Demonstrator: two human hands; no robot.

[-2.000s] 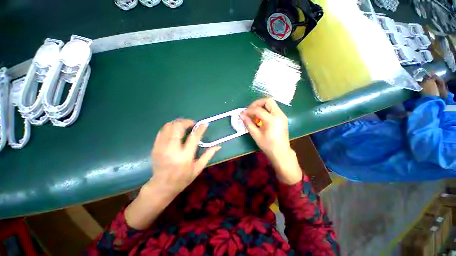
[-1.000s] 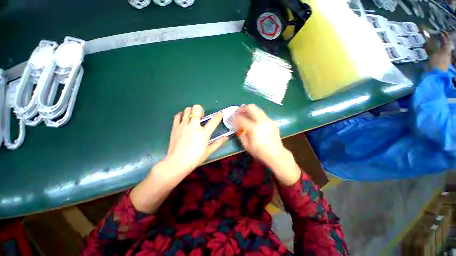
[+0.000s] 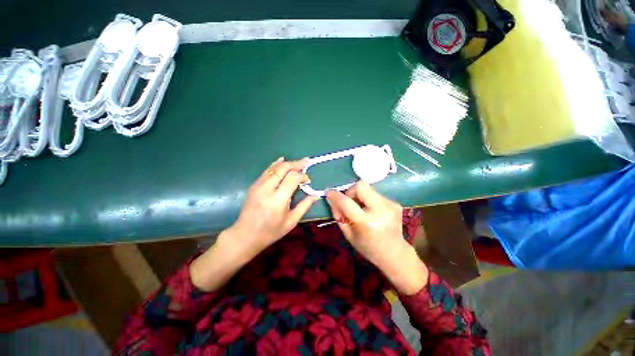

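A white plastic frame (image 3: 373, 164) lies in front of me, an oblong loop with a solid white disc at its right end and a small bar beyond it. My left hand (image 3: 270, 201) holds the loop's left end. My right hand (image 3: 373, 221) is at the loop's lower edge, its fingers closed around a small tool (image 3: 343, 221) with an orange handle mostly hidden in the fist. A thin light tip points left from it. A pile of thin white strips (image 3: 431, 110) lies right of the frame, with a few loose strips beside it.
Stacked white frames (image 3: 143, 76) stand at the left. A black fan (image 3: 446, 33) and a yellow block (image 3: 522, 90) in clear film lie at the right. A pale line (image 3: 292, 29) crosses the green bench (image 3: 230, 97). A person's blue sleeve (image 3: 571, 219) is at the right edge.
The view has shifted left. My right hand has moved from the disc to the loop's lower edge, uncovering the disc. The tool's thin tip now shows. My left hand stays at the loop's left end.
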